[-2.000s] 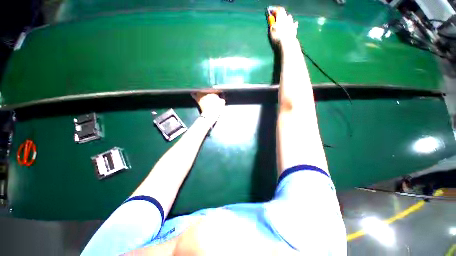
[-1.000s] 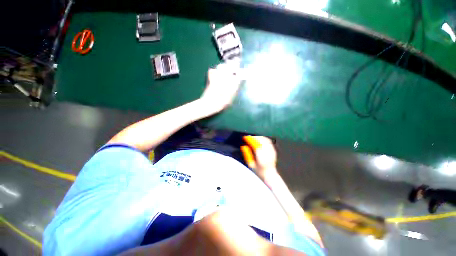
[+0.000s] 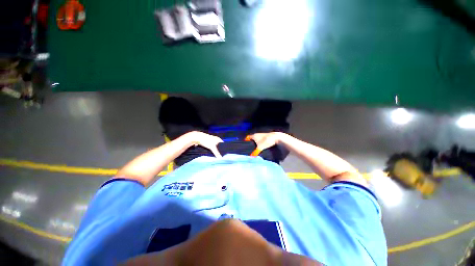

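Note:
My left hand and my right hand are both low at my lap, off the bench. They rest at either side of a dark ribbed cloth or cushion below my shirt hem. Orange finger cots show on my right hand. The fingers are partly hidden and blurred, so their grip cannot be told. On the green bench top, one grey and silver frame-type unit lies close beside another unit, both blurred.
Red-orange looped scissors lie at the bench's far left. A small shiny piece is at the front edge. Something blue, perhaps the stool, shows between my legs. A blurred yellow object stands on the floor at right.
My left hand has left the bench and come down to my lap, opposite my right hand. The view has tilted down. The visible units now lie close together instead of spread out.

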